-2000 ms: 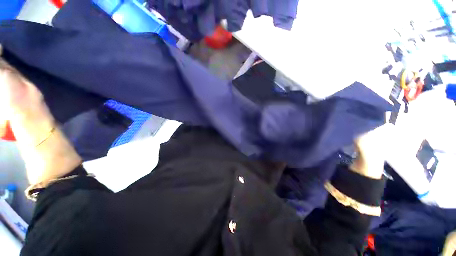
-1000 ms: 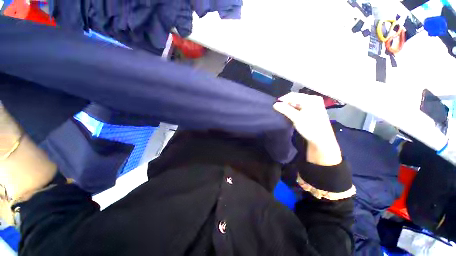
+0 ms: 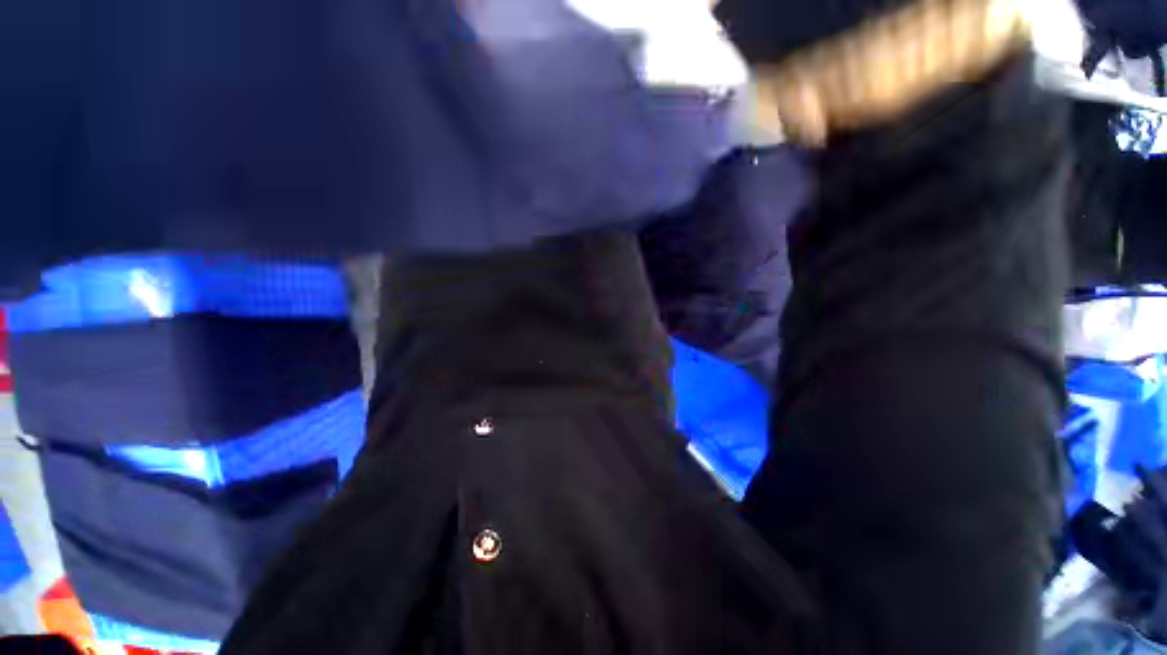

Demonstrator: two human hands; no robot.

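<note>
A large navy garment piece fills the upper left of the view, close to the camera and blurred. Its lower edge hangs above my lap. My right sleeve reaches up at the right to a ribbed tan cuff or band near the top edge; my right hand is not clearly visible beyond it. My left hand and arm are out of the picture. What holds the cloth is hidden.
Blue crates with folded navy pieces stand at the left. More navy cloth and a blue surface lie between my body and right arm. Blue items and dark cloth are at the far right.
The navy cloth has risen and come closer, now covering the upper left. My right arm has moved up to the top edge. My left arm has left the picture, and the view has shifted.
</note>
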